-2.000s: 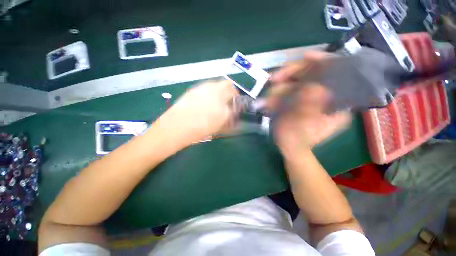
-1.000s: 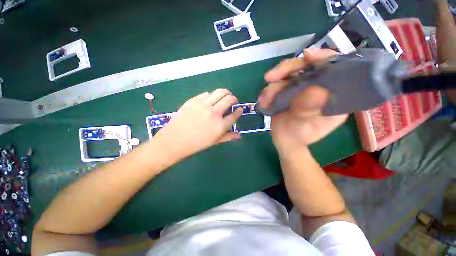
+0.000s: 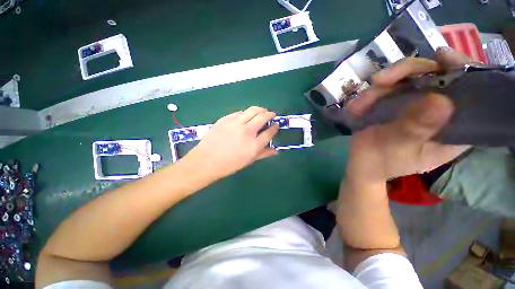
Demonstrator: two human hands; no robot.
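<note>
My left hand (image 3: 243,135) rests on the green surface with its fingers on the left edge of a white plastic housing (image 3: 309,131), which has a blue circuit board along its top edge. My right hand (image 3: 401,113) is gripped around a thick dark grey electric screwdriver (image 3: 480,104), blurred, held up at the right. The driver's front end is beside the screw feeder (image 3: 389,44); its tip cannot be made out. A second housing (image 3: 173,148) with a blue board lies partly under my left forearm. A white disc (image 3: 172,107) on a red wire lies above it.
Another housing (image 3: 97,163) lies at the left. A pale metal rail (image 3: 197,77) crosses the green bench (image 3: 226,197). Beyond it lie housings (image 3: 82,63) (image 3: 275,35). Small components (image 3: 11,214) are heaped at the left edge. A pink-red tray (image 3: 466,39) is behind the feeder.
My right hand and the screwdriver have moved right, from the housing to the feeder. My left hand has stayed on the housing. Housings beyond the rail have shifted right.
</note>
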